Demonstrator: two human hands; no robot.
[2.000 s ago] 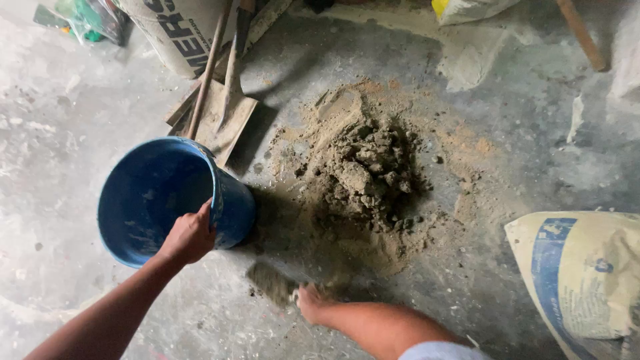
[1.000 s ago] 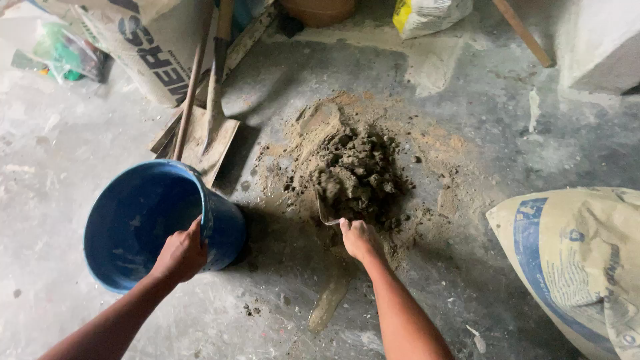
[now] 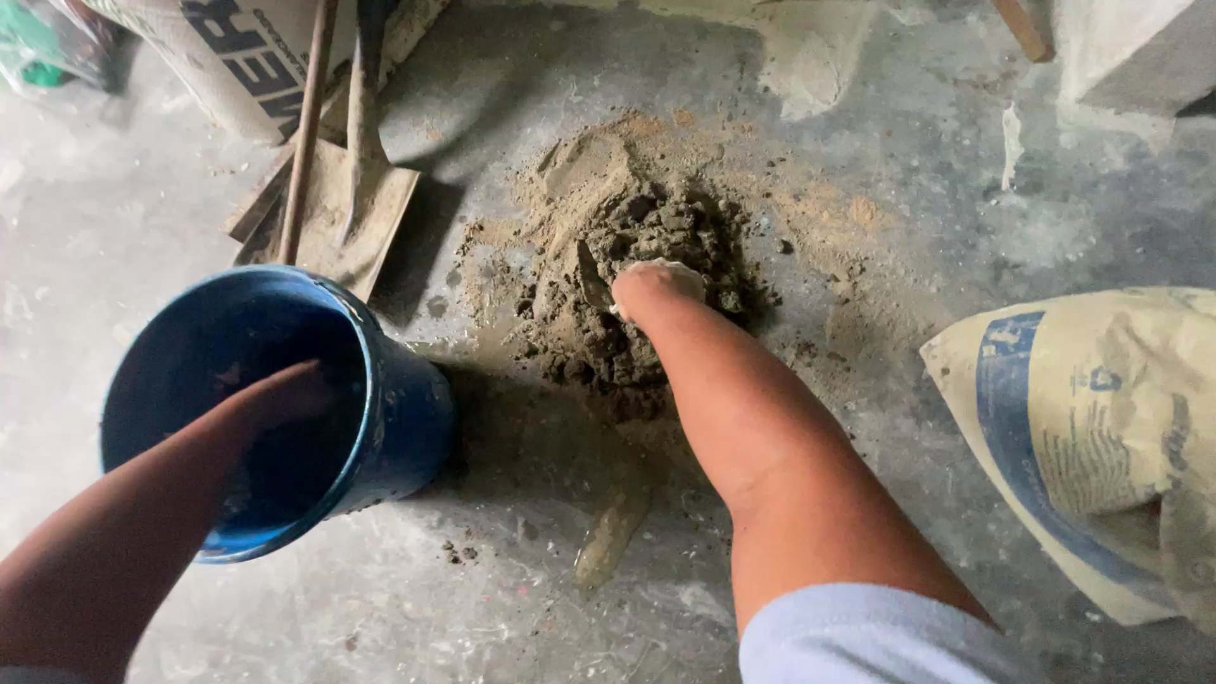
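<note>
A blue plastic bucket [image 3: 404, 418] stands on the concrete floor at the left, its mouth tilted toward me. My left hand [image 3: 304, 385] reaches down inside it, dim in the shadow, and its fingers cannot be made out. My right hand [image 3: 660, 290] is over a heap of damp mortar mix [image 3: 617, 351] near the middle, closed around the handle of a trowel. The dark trowel blade [image 3: 594, 275] shows just left of the hand, against the heap. Drier sandy material lies around the heap's far side.
Behind the bucket, a shovel [image 3: 351, 214] and a wooden stick [image 3: 309, 133] lean by a printed white sack [image 3: 218, 71]. A paper cement sack [image 3: 1092, 437] lies at the right. A pale block [image 3: 1140, 57] and another wooden stick [image 3: 1026, 28] are at the upper right. A wet streak [image 3: 613, 537] marks the near floor.
My left hand has gone from the bucket's rim down into the bucket. My right hand has moved from the floor at the heap's near side onto the heap.
</note>
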